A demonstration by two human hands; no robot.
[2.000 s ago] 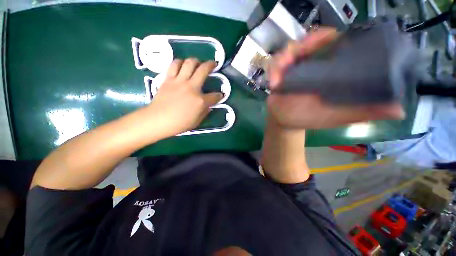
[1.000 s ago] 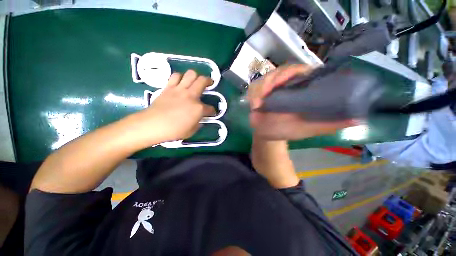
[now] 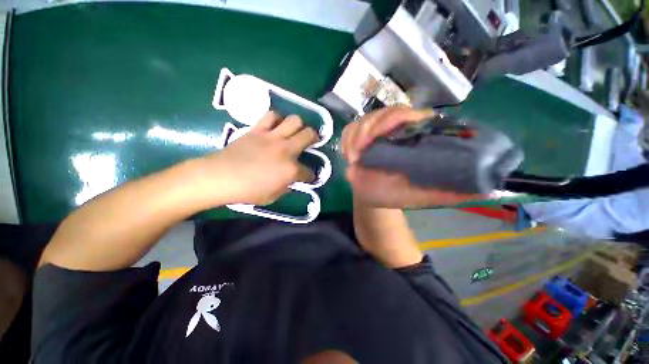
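Three white plastic loop housings lie side by side on the green surface (image 3: pixel 92 78), the far one (image 3: pixel 248 99) with its round disc and crossbar in full view. My left hand (image 3: pixel 274 160) rests over the middle and near housings with its fingers in the loops, hiding much of them. My right hand (image 3: pixel 384 156) is wrapped round a thick grey electric screwdriver (image 3: pixel 434 160), with a black cable at its rear. The screwdriver's front points toward the housings; its bit is too blurred to make out.
A silver-grey screw feeder (image 3: pixel 420 60) stands beyond my right hand, with small screws at its front. A second grey screwdriver (image 3: pixel 526 55) rests by it. A person's light blue sleeve (image 3: pixel 605 206) is at the right. Red and blue bins (image 3: pixel 548 313) are on the floor.
The housings have shifted slightly right and turned, their right ends toward me, with my left hand on them. My right hand and screwdriver have moved left from beside the feeder, closer to the housings.
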